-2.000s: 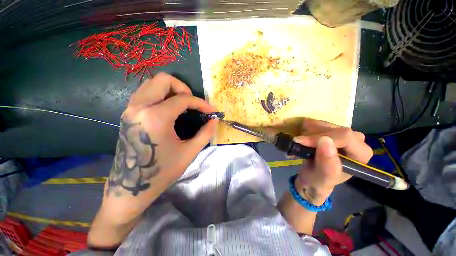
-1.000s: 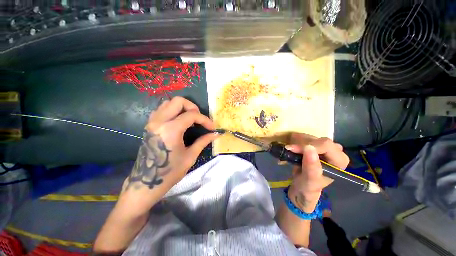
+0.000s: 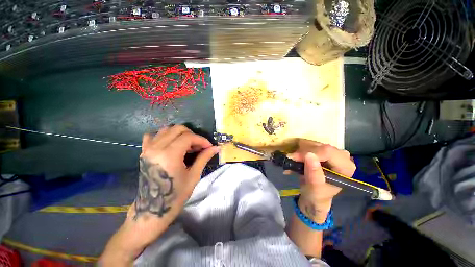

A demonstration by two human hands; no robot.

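Observation:
My left hand (image 3: 169,169) is at the left edge of the pale yellow work pad (image 3: 307,104). The thin solder wire (image 3: 78,138) runs from the left into this hand, and its thumb and forefinger are pinched together. A small dark and silvery component (image 3: 224,137) is at the pad's left edge, just past these fingertips; whether they touch it cannot be told. My right hand (image 3: 323,167) holds the soldering iron (image 3: 349,182) by its black grip, with the metal tip at the component. A small dark clump (image 3: 271,125) lies on the pad.
Red lead wires (image 3: 159,83) lie in a loose pile on the green bench (image 3: 62,104). A component tray (image 3: 156,36) spans the back. A tan rough-rimmed cup (image 3: 338,31) stands behind the pad. A black fan (image 3: 416,44) and cables are at right.
The view has shifted, showing more of the tray and cup. My left fingertips have drawn slightly back and down from the component, which now shows more fully. The iron's tip stays beside it.

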